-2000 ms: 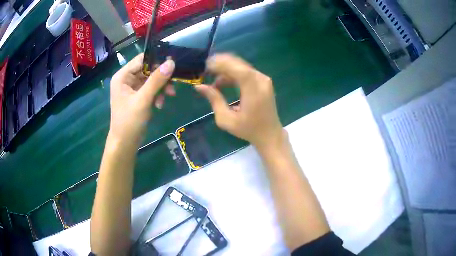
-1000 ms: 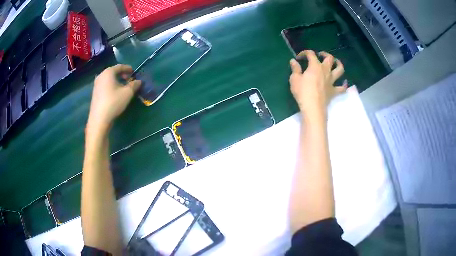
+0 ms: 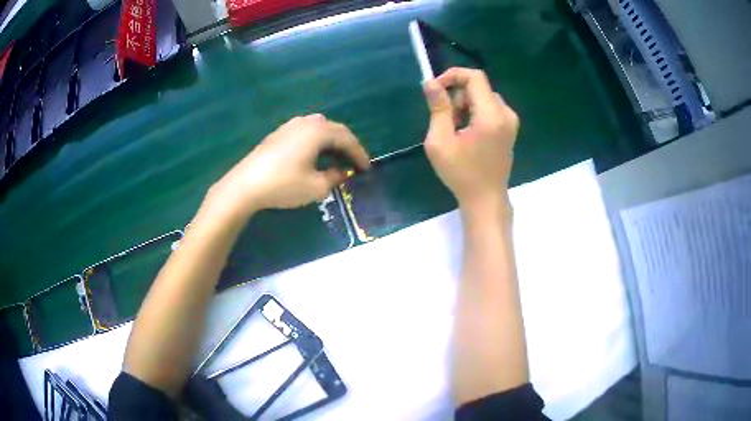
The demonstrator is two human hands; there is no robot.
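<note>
My right hand [image 3: 473, 131] grips one end of a phone middle frame [image 3: 422, 51], raised over the green belt and seen nearly edge-on. My left hand [image 3: 284, 168] is palm down over the belt, with curled, slightly blurred fingers at the orange-gold corner of another middle frame [image 3: 391, 197]. Whether they pinch it is unclear. This frame lies end to end in a row with others, such as one at left [image 3: 132, 275], along the white sheet's edge. My left forearm covers part of the row. Loose overlapping frames [image 3: 317, 345] lie on the white sheet.
The white work sheet [image 3: 395, 308] borders the green conveyor belt [image 3: 272, 90]. A dark tray [image 3: 49, 90] with a red tag [image 3: 137, 37] stands upper left. A red tray [image 3: 288, 8] is at the top. Printed sheets [image 3: 692, 255] lie right. More frames [image 3: 70, 399] are lower left.
My right hand has lifted a frame off the right side of the belt. My left hand has moved right and down to the row. The tilted frame it touched on the belt no longer shows there.
</note>
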